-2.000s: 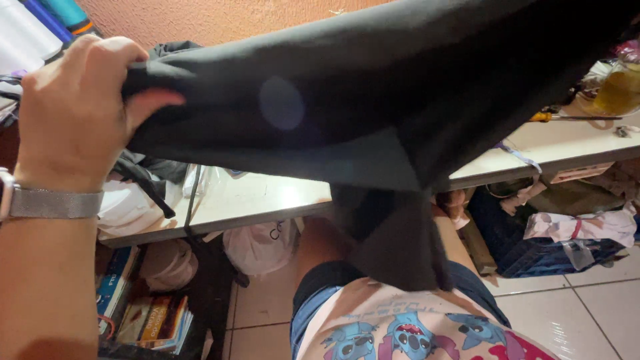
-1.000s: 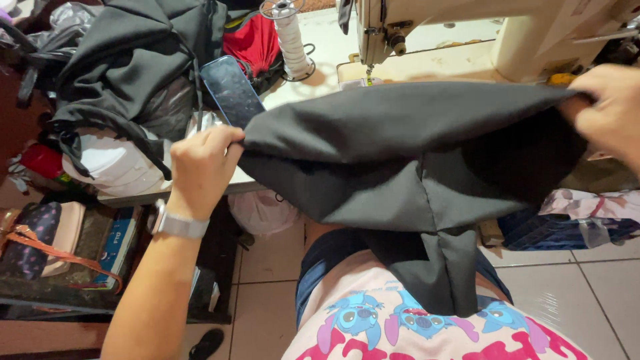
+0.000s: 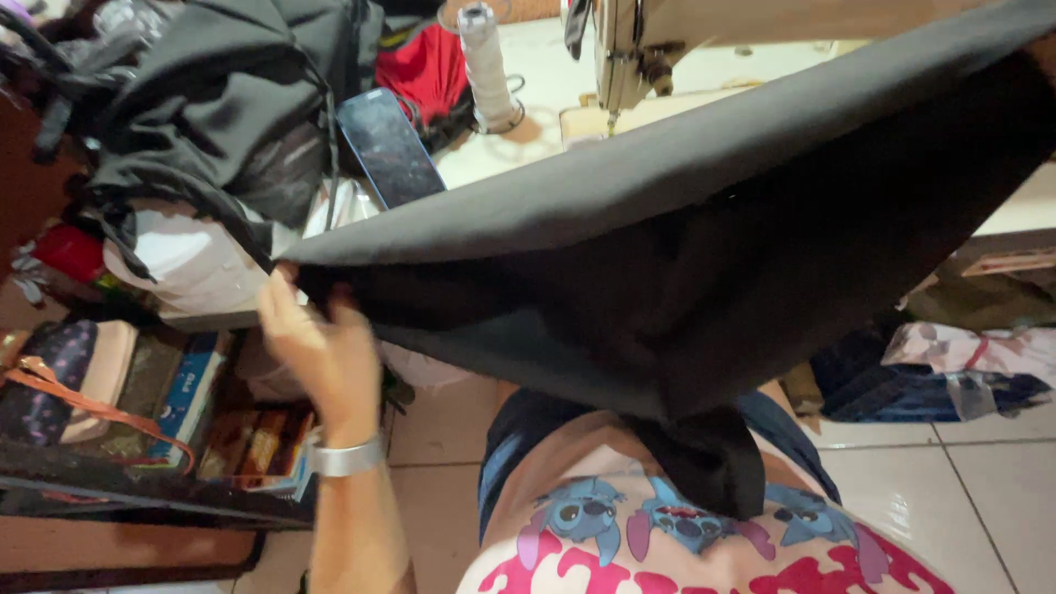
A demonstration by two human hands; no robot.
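A black fabric piece with a seam is stretched across the view above my lap, its lower end hanging onto my printed shirt. My left hand, blurred and wearing a watch with a light band, grips the fabric's left corner. At the upper right edge only a sliver of my right hand shows at the other end of the fabric; its fingers are hidden. Behind the cloth stands a sewing machine, its needle area just above the fabric's upper edge.
On the table are a white thread cone, a smartphone, red cloth and a heap of black fabric. A shelf with books stands lower left. A blue crate with cloth sits right on the tiled floor.
Since one second ago, the fabric's right end has risen and my right hand has moved almost out of view. The view has swung since two seconds ago, bringing the sewing machine into sight.
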